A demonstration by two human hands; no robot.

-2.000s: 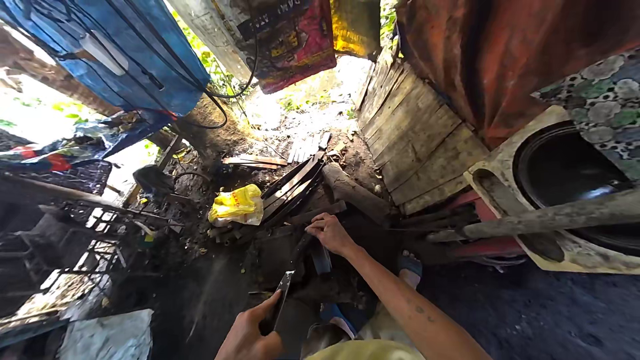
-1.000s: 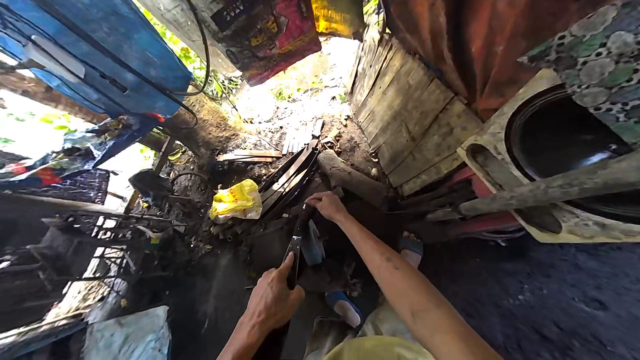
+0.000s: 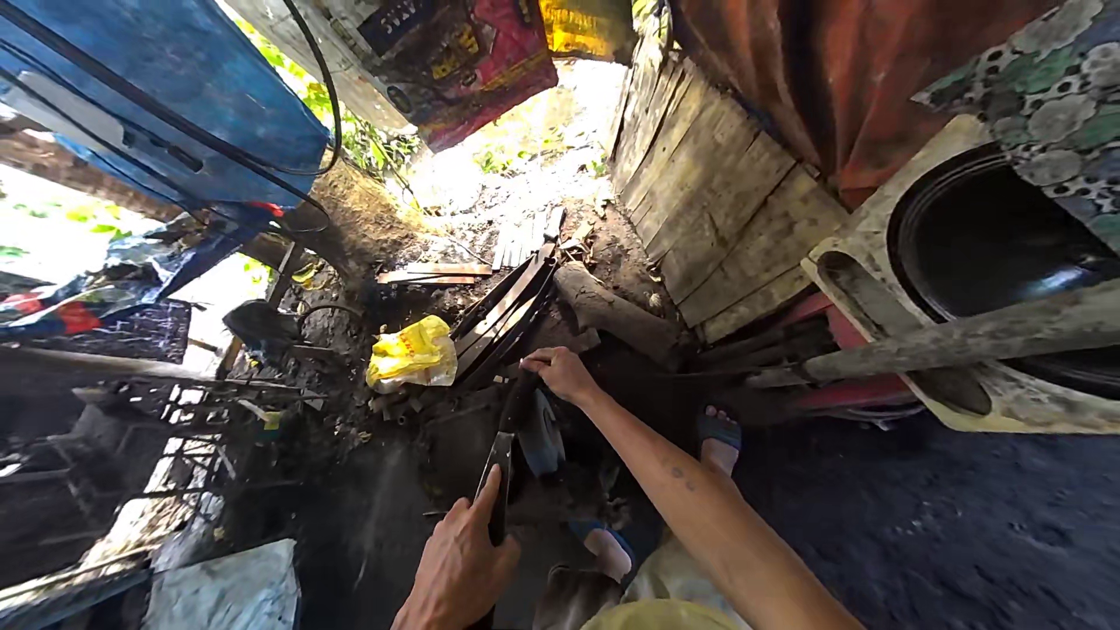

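Observation:
My left hand [image 3: 464,556] grips the dark handle of a long bladed tool, perhaps a machete [image 3: 500,451], with the index finger laid along it. The dark blade points away from me. The fingers of my right hand [image 3: 560,372] are pinched at the blade's far end; whether they hold the blade or something small on it is unclear. Just right of the blade stands a blue-grey flat object [image 3: 542,433]. Beyond the hands lie dark strips of wood or bamboo [image 3: 507,315], with a crumpled yellow plastic bag [image 3: 411,352] to their left.
A log [image 3: 612,311] lies before a plank panel [image 3: 726,201]. At right, a pole [image 3: 954,346] crosses in front of a pale tub-like appliance [image 3: 849,236]. A blue plastic sheet [image 3: 219,96] and cables hang upper left. My sandalled feet [image 3: 719,433] are on the dark ground.
My left hand and the tool have moved slightly forward since the oldest frame. My right hand remains near the blade's far end.

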